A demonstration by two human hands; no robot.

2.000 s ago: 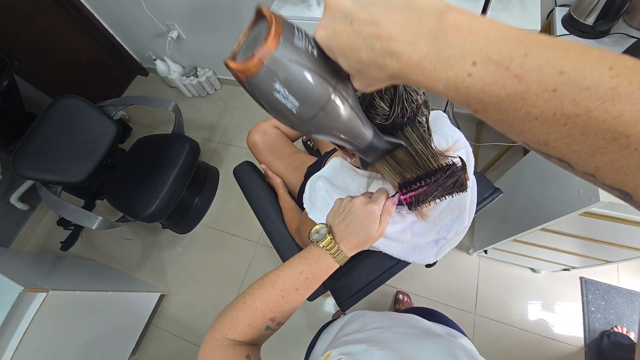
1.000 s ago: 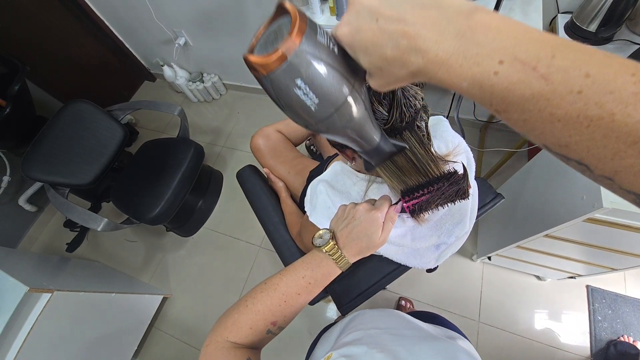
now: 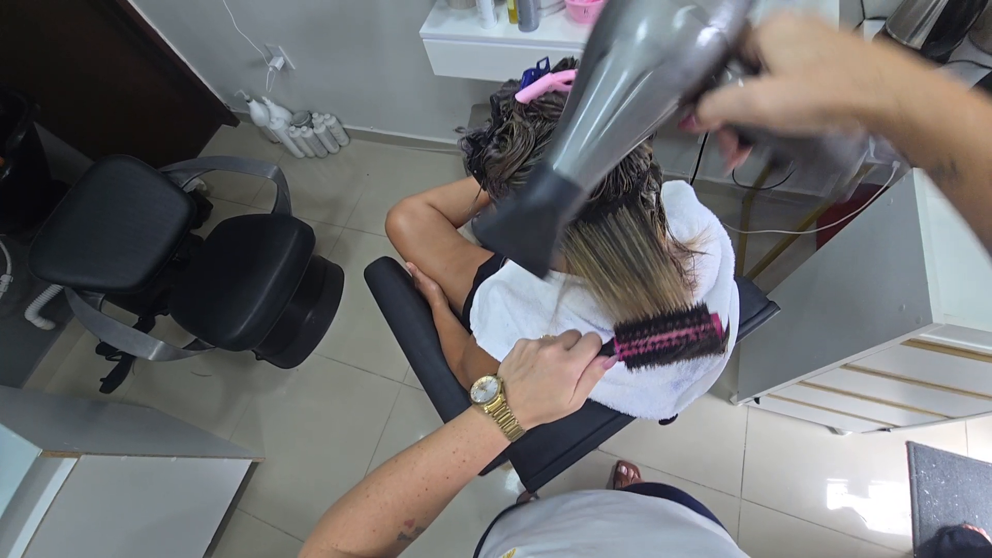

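My left hand [image 3: 554, 376], a gold watch on its wrist, grips the handle of a round hair brush [image 3: 670, 338] with black bristles and a pink barrel. The brush lies at the lower ends of a lightened section of hair [image 3: 624, 260] on a seated person. My right hand [image 3: 775, 97], partly blurred, holds a grey hair dryer [image 3: 639, 85] by its handle. Its black nozzle [image 3: 535, 217] points down and left, beside the hair section. A pink clip [image 3: 545, 85] and a blue clip hold hair up on the head. A white towel [image 3: 697, 217] covers the person's shoulders.
The person sits in a black salon chair [image 3: 418, 333]. Another black chair [image 3: 240, 279] stands at the left, and white bottles [image 3: 310, 133] stand by the wall. A white shelf [image 3: 496, 54] is beyond the head. White cabinets stand at right [image 3: 852, 310] and lower left [image 3: 139, 496]. A cable hangs at right.
The dryer has swung so its nozzle points down and left, away from the brush; before, it pointed down and right at the hair. The clips and the shelf have come into fuller view.
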